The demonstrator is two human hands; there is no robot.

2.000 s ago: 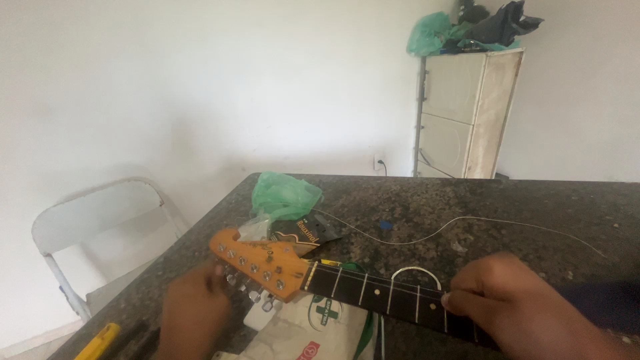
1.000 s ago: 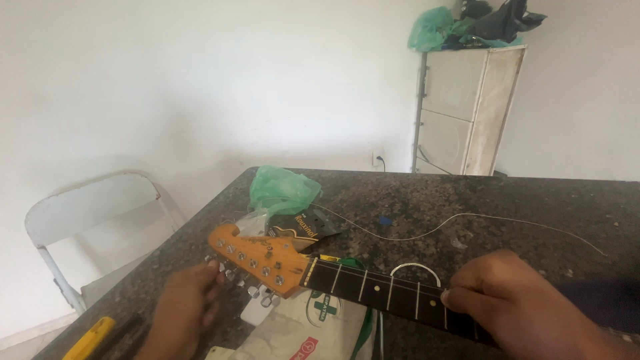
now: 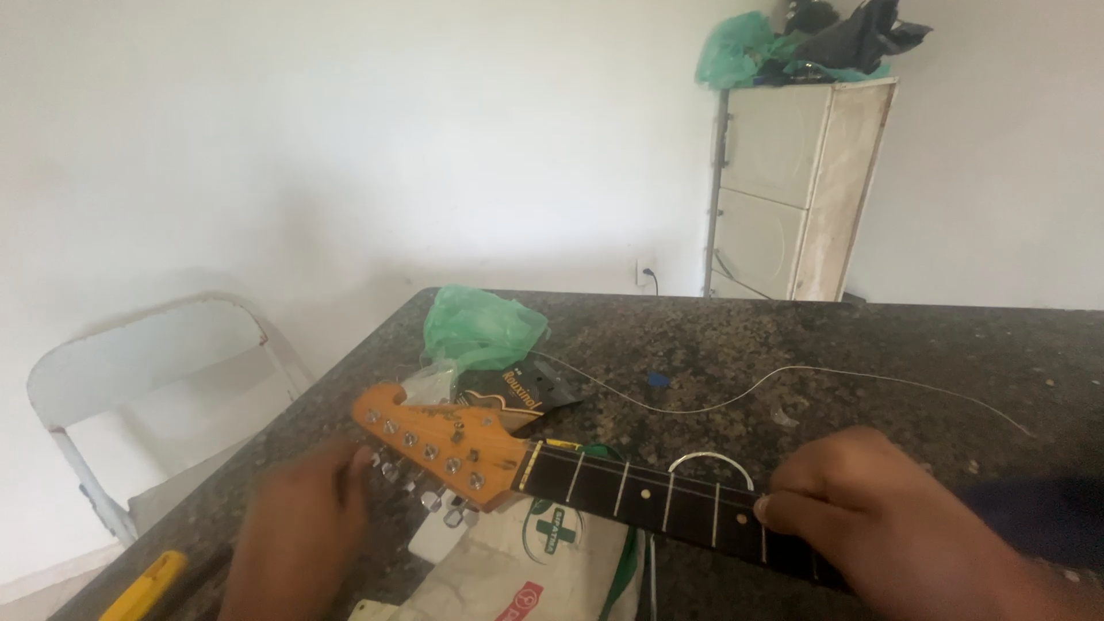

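Observation:
An electric guitar's orange wooden headstock [image 3: 440, 440] points left over a dark granite table, its dark fretboard [image 3: 638, 500] running to the lower right. My left hand [image 3: 302, 517], somewhat blurred, has its fingertips at a metal tuning peg near the headstock's far end. My right hand [image 3: 871, 517] is at the fretboard, thumb and forefinger pinched together at a string above the frets. Its other fingers are curled. Thin strings run over the nut. Several metal tuning pegs [image 3: 431, 500] stick out along the headstock's near side.
A green plastic bag [image 3: 483, 328], a black string packet [image 3: 517, 392] and a loose wire string [image 3: 681, 410] lie behind the headstock. A printed cloth bag [image 3: 509, 569] is under the neck. A yellow-handled tool [image 3: 147, 586] lies lower left, near a folding chair [image 3: 155, 379]. A cabinet [image 3: 776, 190] stands behind.
My left hand stays by the tuning pegs, its pose shifting slightly. My right hand keeps its place at the fretboard.

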